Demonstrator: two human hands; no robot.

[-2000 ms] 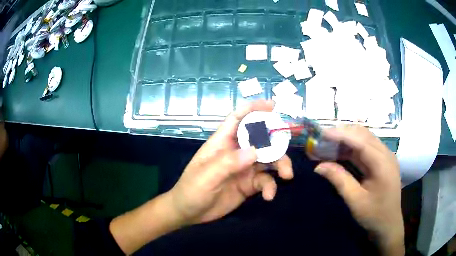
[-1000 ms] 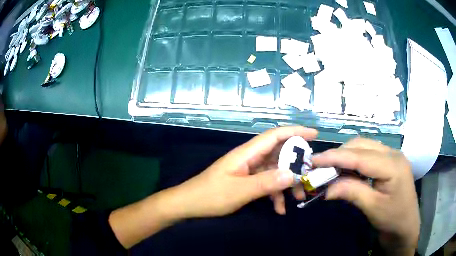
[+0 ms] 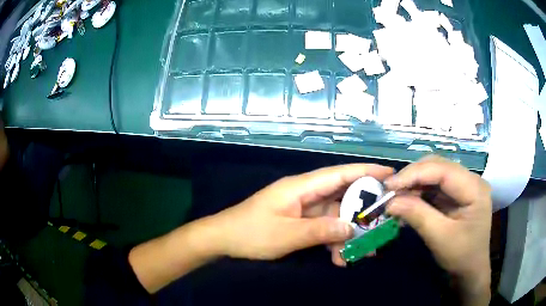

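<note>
My left hand (image 3: 287, 218) holds the round white disc (image 3: 349, 206) by its edge, tilted, over the dark lap. A black pad (image 3: 366, 198) is on the disc's face. My right hand (image 3: 440, 206) pinches the battery cell (image 3: 381, 204), seen edge-on, with its yellow-taped end at the disc beside the pad. I cannot tell whether the battery touches the pad. The green circuit board (image 3: 372, 241) hangs below the battery, in front of my left fingertips. Short red and dark wires (image 3: 366, 223) show between disc and board.
The clear blister tray (image 3: 251, 124) lies on the green bench, with heaped white squares (image 3: 419, 72) and a small yellow tape piece (image 3: 300, 58). A white paper strip (image 3: 513, 113) curls over the edge at right. The assembly pile (image 3: 51, 27) and one separate assembly (image 3: 66, 73) are at left.
My right hand has brought the battery to the disc and turned it edge-on. The green board now shows its face below. Both hands are lower and further right than two seconds ago.
</note>
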